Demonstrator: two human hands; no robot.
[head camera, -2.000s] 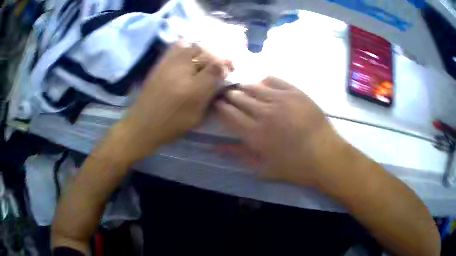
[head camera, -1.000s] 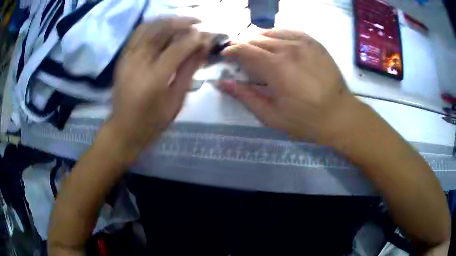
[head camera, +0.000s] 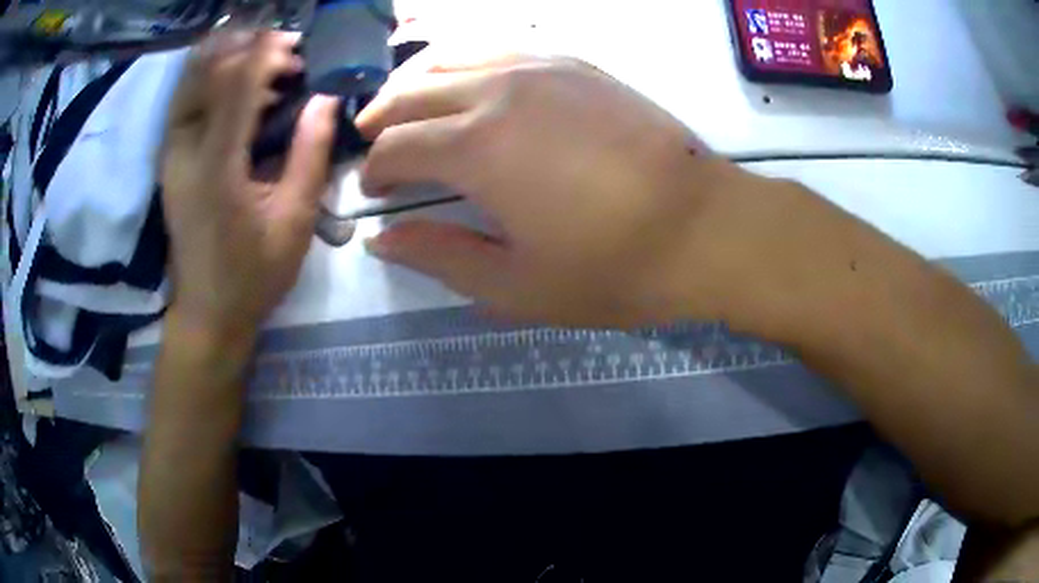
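Note:
A small dark cloth piece (head camera: 340, 128) lies between my hands, below a blue-grey cylinder (head camera: 348, 51). My left hand (head camera: 239, 182) is at its left, blurred, with the cloth between thumb and fingers. My right hand (head camera: 536, 188) is at its right, palm down. Its upper fingertips are at the cloth's edge and its thumb is apart below; whether they pinch the cloth cannot be told. A small rounded shiny part (head camera: 335, 228) shows on the bed between the hands. The needle area is hidden.
Pale cloth with black stripes (head camera: 103, 171) is heaped at the left. A smartphone (head camera: 807, 43) lies at the upper right. A ruler strip (head camera: 513, 359) runs along the front table edge. Grey cloth pieces hang below at both sides. A red-tipped object (head camera: 1020, 118) is at the far right.
The view has shifted, so the phone and cylinder stand higher and the cylinder farther left. Both hands are now nearer the cylinder, and my left hand's thumb and fingers are more spread.

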